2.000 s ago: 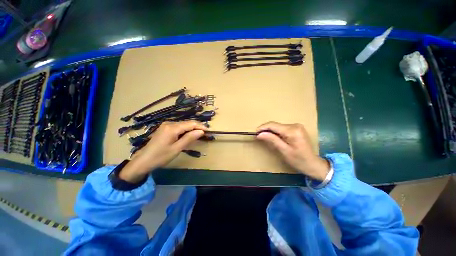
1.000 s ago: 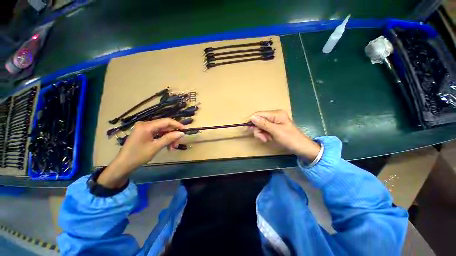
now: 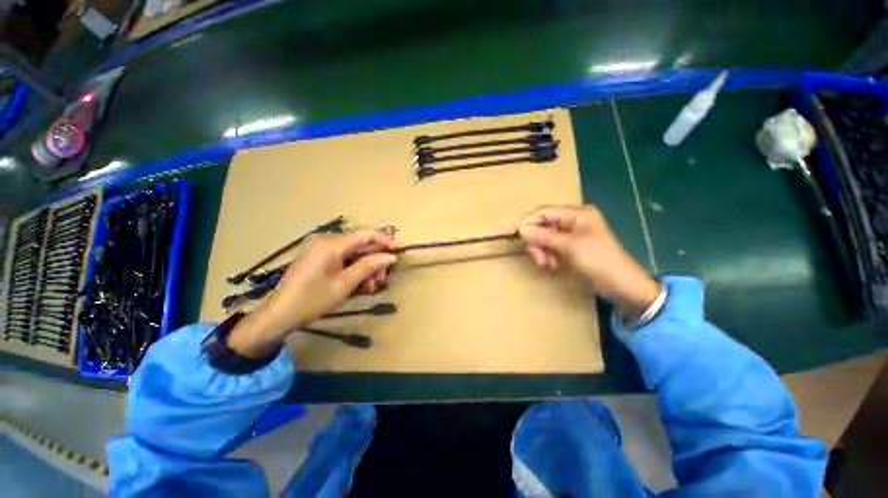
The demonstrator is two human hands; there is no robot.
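Note:
A short dark cable (image 3: 456,243) is stretched nearly level between my hands, above the cardboard sheet (image 3: 487,321). My left hand (image 3: 341,277) pinches its left end and my right hand (image 3: 570,243) pinches its right end; the fingers hide both ends. A loose pile of black cables (image 3: 255,287) lies at the left of the sheet, partly hidden under my left hand. Several laid cables (image 3: 487,151) lie side by side near the far right edge of the sheet.
A blue bin of tangled cables (image 3: 131,277) and filled cardboard sheets (image 3: 49,272) are at left. A white bottle (image 3: 693,112), a white wad on a dark stem (image 3: 785,139) and a second bin (image 3: 857,165) are at right. A pink item (image 3: 66,140) is far left.
The camera view has shifted. My hands remain on a cable stretched between them, with the right hand raised a little relative to the sheet. The laid cables look unchanged.

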